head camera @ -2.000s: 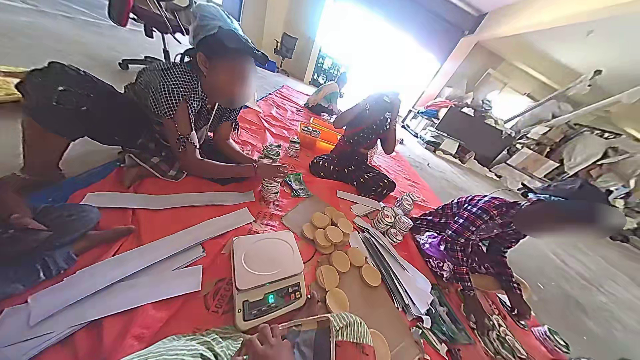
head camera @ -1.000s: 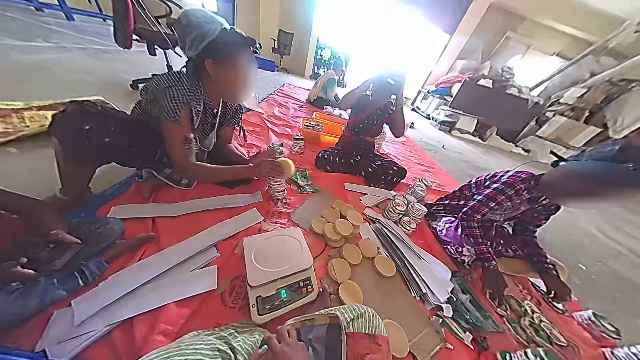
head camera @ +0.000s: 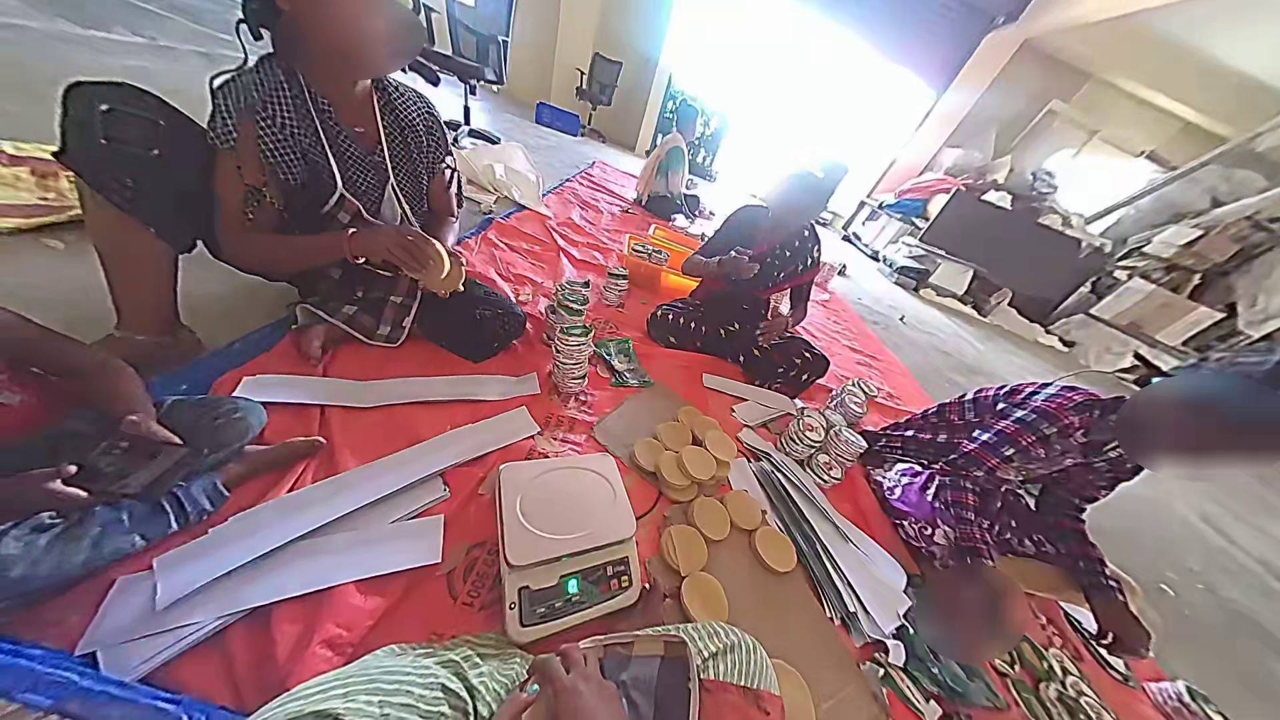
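My right hand (head camera: 578,684) lies in my lap at the bottom edge, fingers bent, against checked cloth. Beside it, a small part of my left hand (head camera: 517,702) shows, largely cut off by the frame. Whether either holds anything is hidden. Just beyond them stands a digital weighing scale (head camera: 566,510) with a bare pan and a lit display. Round flat yellow discs (head camera: 697,462) lie grouped on brown cardboard (head camera: 790,610) to its right. Long white paper strips (head camera: 340,510) are spread at the left, on a red plastic sheet (head camera: 480,440).
A co-worker (head camera: 340,180) at the left holds yellow discs. Another co-worker (head camera: 760,270) sits farther back near orange crates (head camera: 665,255). Stacks of round packed items (head camera: 572,345) stand mid-sheet. At the right, a person (head camera: 1010,460) leans over green-and-white packs (head camera: 1050,680). A blue crate edge (head camera: 100,680) is lower left.
The left co-worker has drawn back from the stack and sits more upright, with discs held near the chest. The co-worker farther back has lowered their raised hands. My hands stay in my lap.
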